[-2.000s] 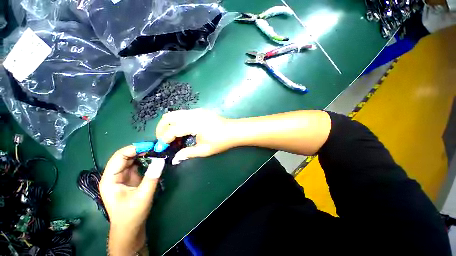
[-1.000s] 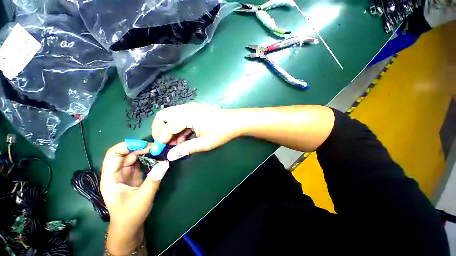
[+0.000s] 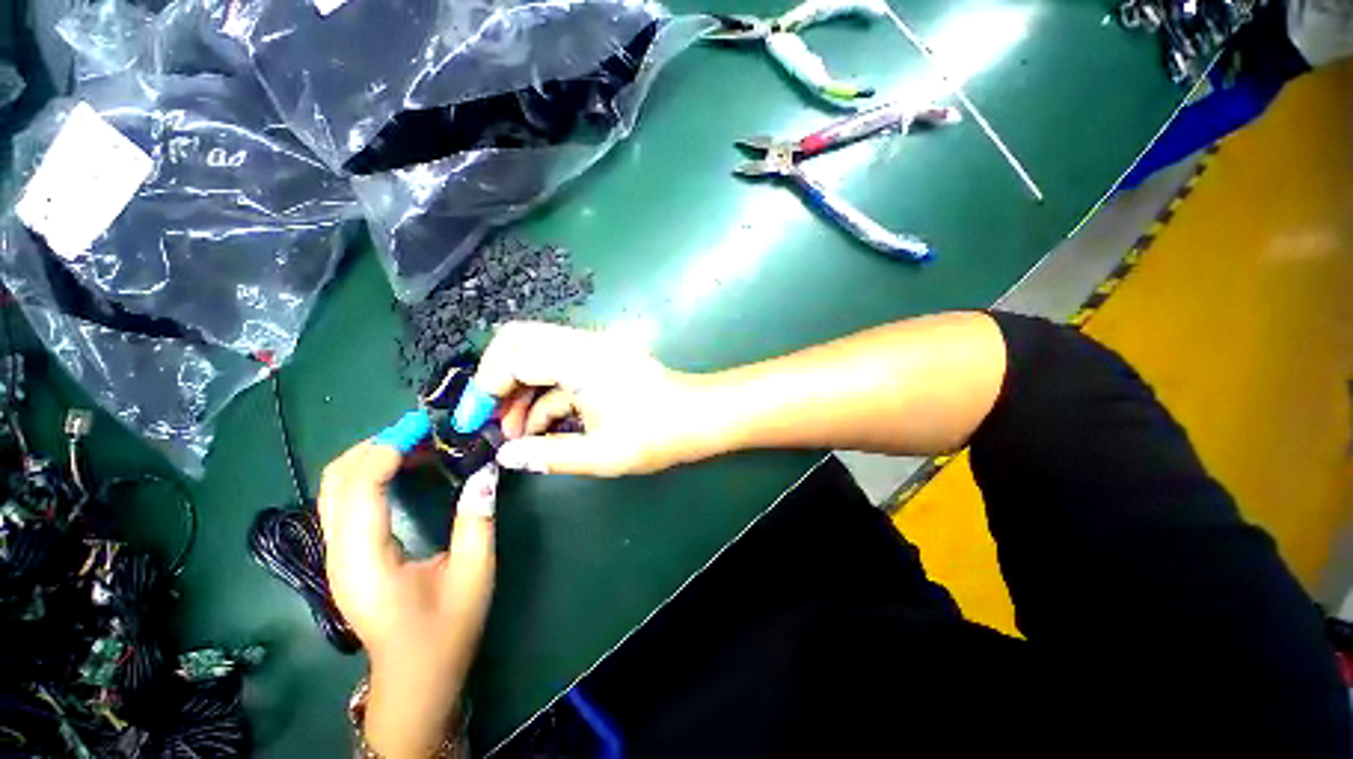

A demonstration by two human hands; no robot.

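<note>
A black housing (image 3: pixel 463 442) with thin wires at its end is held between both hands over the green mat. My left hand (image 3: pixel 408 556) grips it from the lower left, with a blue cot on the index finger and a whitish thumb tip. My right hand (image 3: pixel 579 400) grips it from the right, with a blue cot on a fingertip against the housing. The fingers hide much of the part. A coiled black cord (image 3: pixel 297 564) lies beside my left hand.
Small black pieces (image 3: pixel 497 297) lie just beyond my hands. Clear plastic bags (image 3: pixel 193 223) are at the upper left. Red-and-blue pliers (image 3: pixel 846 178) and green-and-white pliers (image 3: pixel 801 52) lie further off. A harness pile (image 3: pixel 104 623) is at the lower left, on the green mat (image 3: pixel 683 519).
The housing has turned between my fingers, and its end with thin wires now shows above the blue fingertips. My left hand's index finger and thumb have shifted on the part. Both hands keep hold.
</note>
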